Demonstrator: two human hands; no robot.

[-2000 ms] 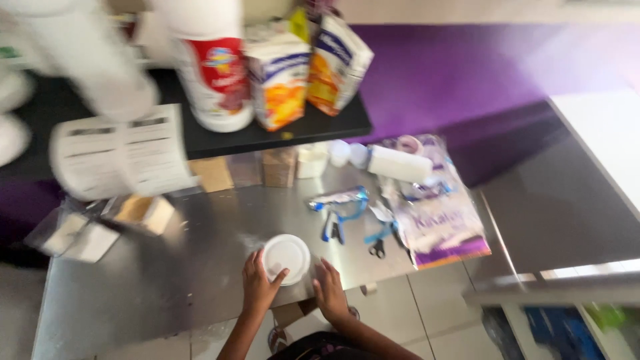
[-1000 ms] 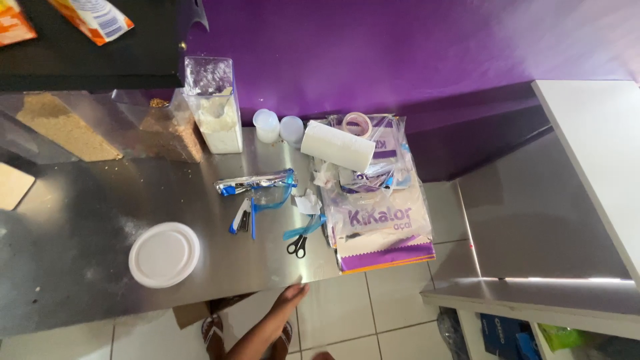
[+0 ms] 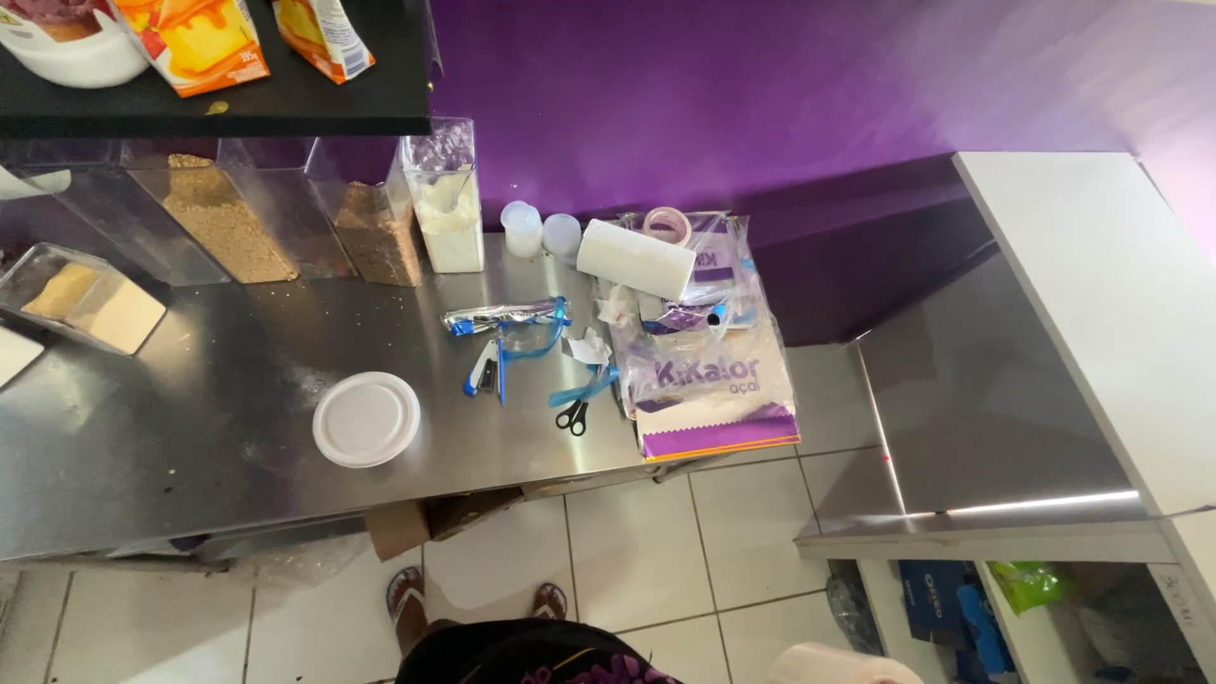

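Neither of my hands is in the head view. A round white lid or shallow container lies on the steel counter. To its right are a stapler, a foil-like packet with blue strips, and black-handled scissors beside a blue ribbon. A white paper roll and a roll of tape rest on printed bags in clear plastic. Two small translucent cups stand by the wall.
Clear bins of crumbly and powdery food line the counter's back under a black shelf with cartons. An opened-top bin lies tilted at left. A white-topped unit stands right; a pale rounded object shows at the bottom edge.
Two seconds ago both hands were at the round white item, one touching it. One second ago a hand was at the counter's front edge; now both are out of view. The view has swung right.
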